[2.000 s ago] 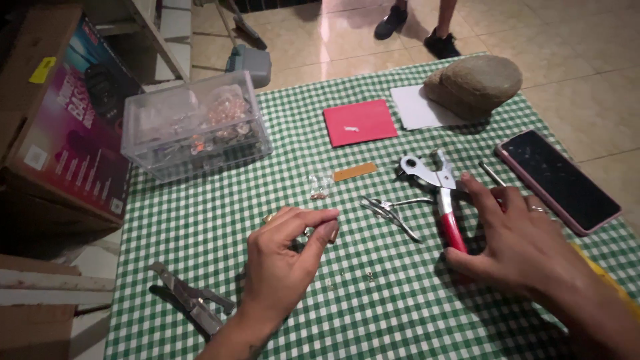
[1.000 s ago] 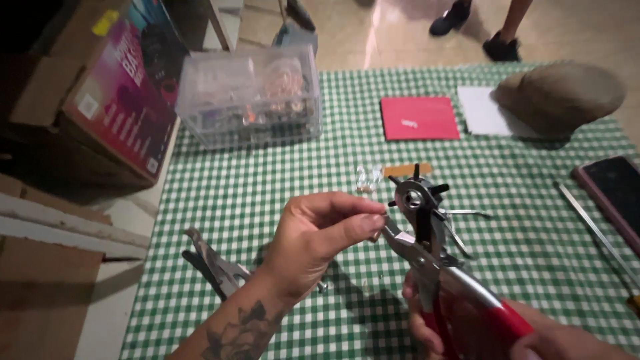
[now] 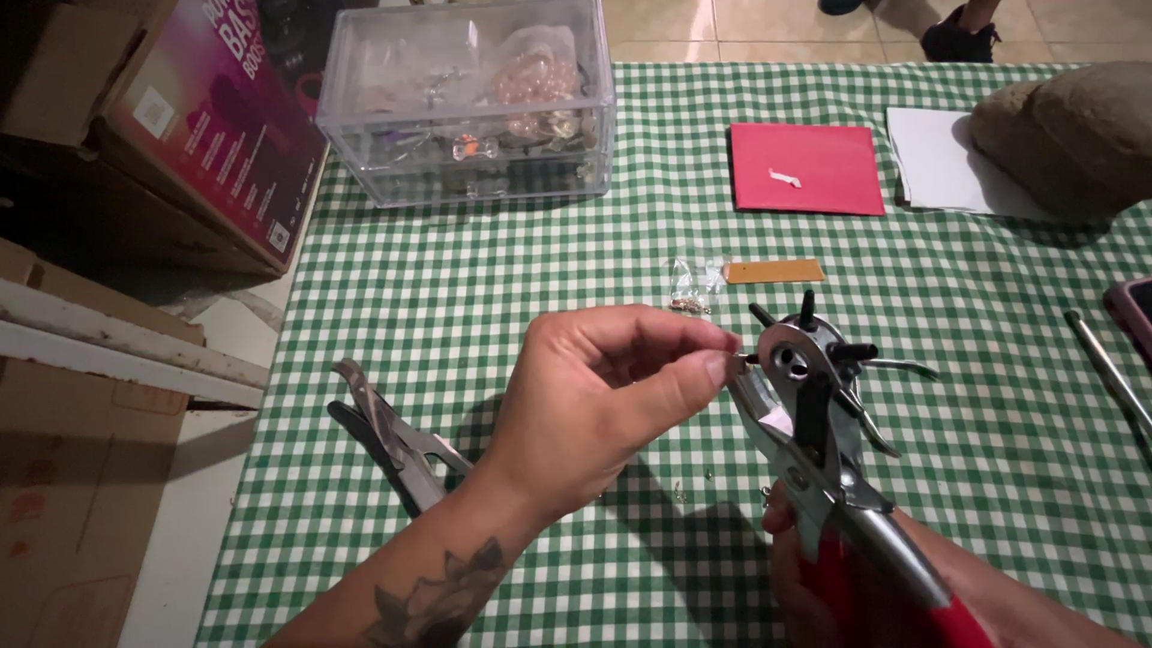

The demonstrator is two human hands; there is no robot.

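Observation:
My right hand point(image 3: 796, 562) grips a revolving leather punch point(image 3: 814, 450) with red handles, its turret upright over the middle of the table. At the punch's jaws, my left hand point(image 3: 603, 396) pinches something small between thumb and forefinger; the fingers mostly hide it. Just behind lie a small clear plastic bag point(image 3: 690, 292) with tiny metal pieces and a tan strip point(image 3: 774, 271). Small pliers point(image 3: 886, 436) are partly hidden behind the punch. Tiny metal bits point(image 3: 708, 474) lie below my left hand. A grey metal hand tool point(image 3: 396, 441) rests left of my left wrist.
A clear plastic box point(image 3: 468, 180) of beads stands at the back left, beside a printed carton point(image 3: 216, 135). A red card point(image 3: 810, 171), white paper point(image 3: 931, 166) and a large stone point(image 3: 1071, 135) are at the back right. A metal rod point(image 3: 1111, 378) and a phone point(image 3: 1136, 310) lie at the right edge. A person's foot point(image 3: 961, 34) shows beyond the table.
My right hand has picked up the punch, which lay on the cloth two seconds ago. My left hand has come to the jaws of the punch.

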